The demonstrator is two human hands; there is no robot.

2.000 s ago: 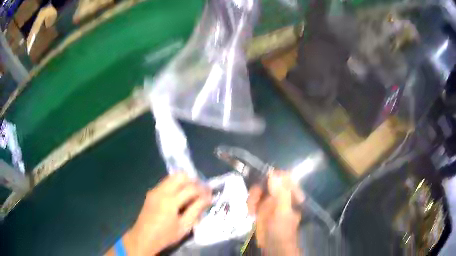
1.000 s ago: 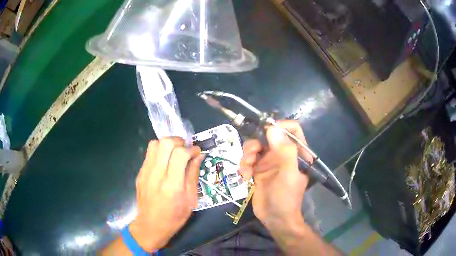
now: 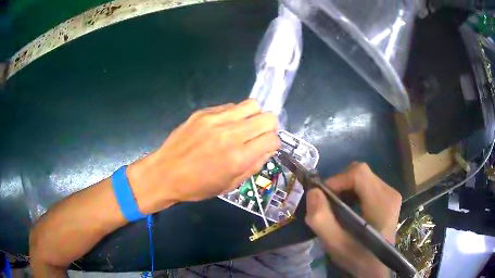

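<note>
The white socket housing (image 3: pixel 307 153) lies open on the dark green bench, with a green circuit board (image 3: pixel 251 191) and thin wires inside. A brass contact strip (image 3: pixel 266 232) hangs off its lower edge on a white wire. My left hand (image 3: pixel 217 149), with a blue wrist band, covers the housing's upper left; its fingertips are at the base of the bagged cord (image 3: pixel 278 59), and what they pinch is hidden. My right hand (image 3: pixel 355 209) holds the dark soldering iron (image 3: pixel 361 231), its front end over the housing's upper part near my left fingertips.
The clear fume hood (image 3: pixel 361 40) hangs at the upper right. A black box (image 3: pixel 442 81) stands on a wooden board (image 3: pixel 429 163) at the right. Tangled brass strips (image 3: pixel 417 239) lie at the lower right. A worn pale rail (image 3: pixel 70 30) curves along the upper left.
The view has shifted, so the hood now shows farther right. The soldering iron has moved from above the housing down to it, and my left hand now reaches across the housing's upper left.
</note>
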